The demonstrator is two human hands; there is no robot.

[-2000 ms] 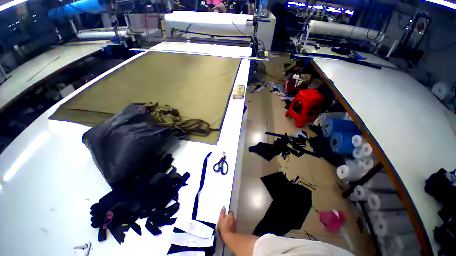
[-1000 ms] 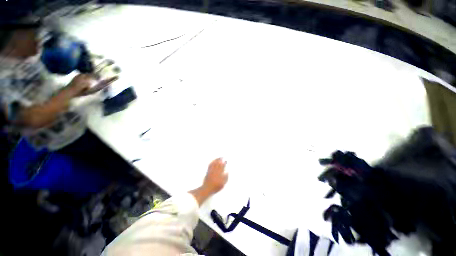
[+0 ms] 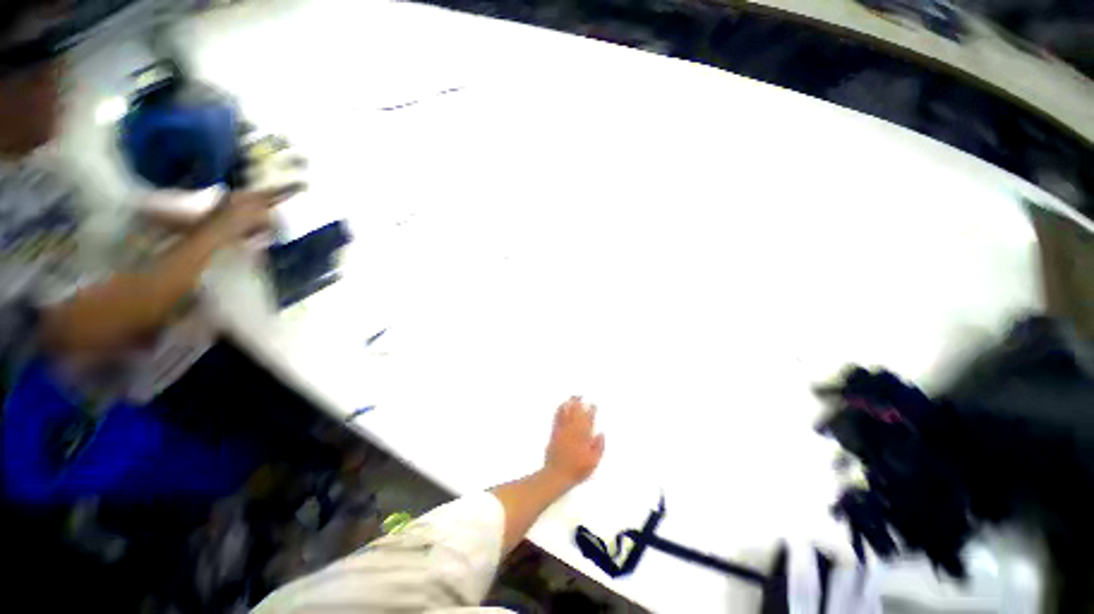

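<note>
My left hand (image 3: 576, 441) reaches in from the lower left over the white table (image 3: 672, 300). It is blurred and looks empty, with the fingers loosely extended. A black tie strip (image 3: 708, 559) lies near the table's front edge, right of my hand, with its looped end nearest. It runs towards dark pieces with white paper (image 3: 806, 582) on them, cut off by the bottom edge. A black strip pile (image 3: 906, 450) with a pink spot lies at the right. My right hand is not in view.
A person's forearm (image 3: 144, 294) is at the left, beside a cutting machine with a blue motor (image 3: 180, 142) and a small dark stack (image 3: 308, 262). A blue tub (image 3: 84, 438) stands below. A dark plastic bag (image 3: 1032, 408) is at the right. Small scraps dot the table.
The view has swung left from the olive lay and scissors to the co-worker's side. My right hand has left the picture and my left hand has come in over the table.
</note>
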